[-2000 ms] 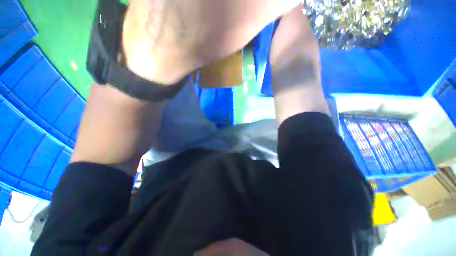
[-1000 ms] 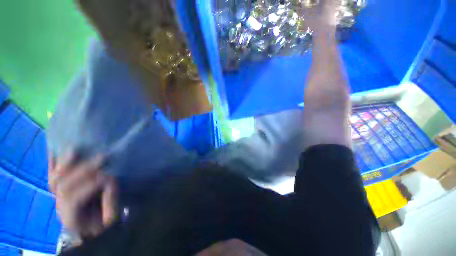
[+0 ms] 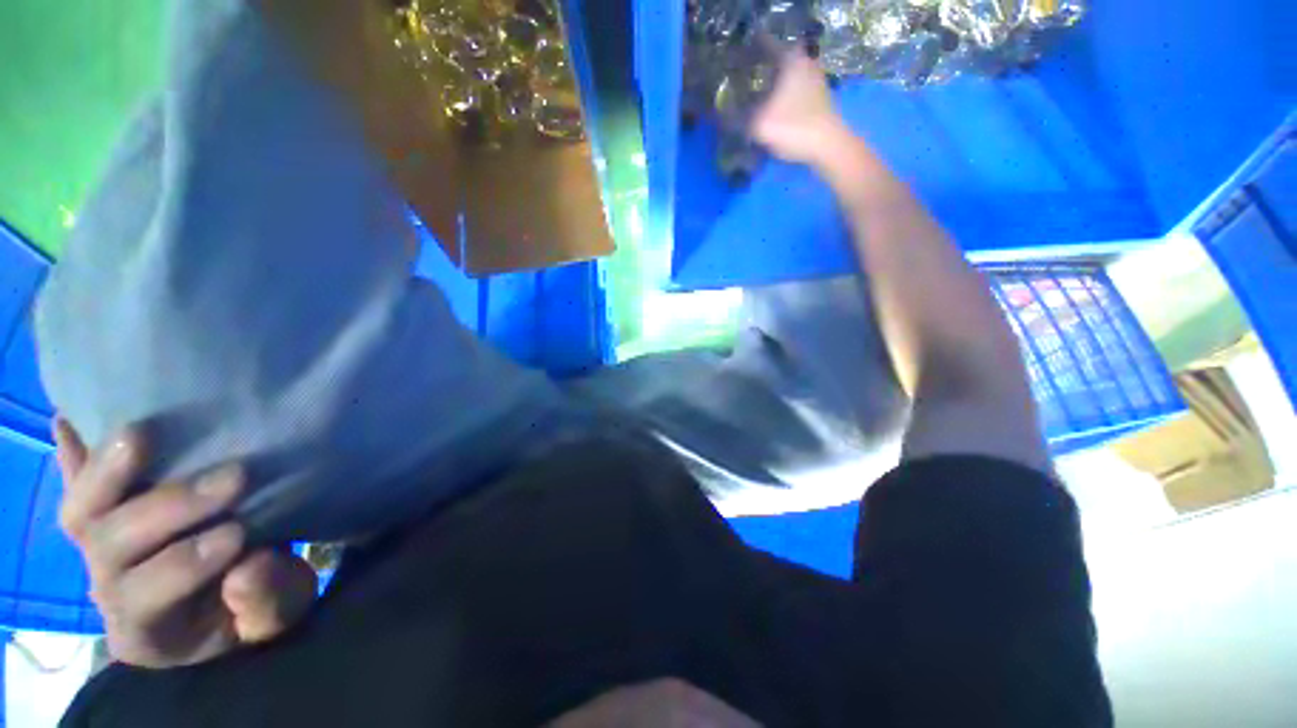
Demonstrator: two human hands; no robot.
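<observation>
Small shiny clear and silvery parts [image 3: 939, 31] lie heaped in a deep blue crate [image 3: 910, 213] at the upper right. My right hand [image 3: 799, 117] is inside the crate at the near left part of the heap. It is blurred, and its fingertips merge with darker parts, so its grip cannot be told. My left hand [image 3: 178, 562] rests with loosely curled fingers on my left trouser leg at the lower left and holds no part. Amber-tinted shiny parts [image 3: 491, 71] lie in an open brown carton [image 3: 534, 206] left of the crate.
My bent legs in grey-blue trousers [image 3: 270, 313] flank the carton and crate. Blue crates [image 3: 29, 498] stand at the left edge. A slatted blue crate [image 3: 1088, 341] and brown cardboard [image 3: 1209, 441] are at the right. Green floor [image 3: 71, 114] shows at the upper left.
My left hand came down from the top of the view onto my leg and stayed there. My right hand has moved left within the crate, to the near left part of the heap.
</observation>
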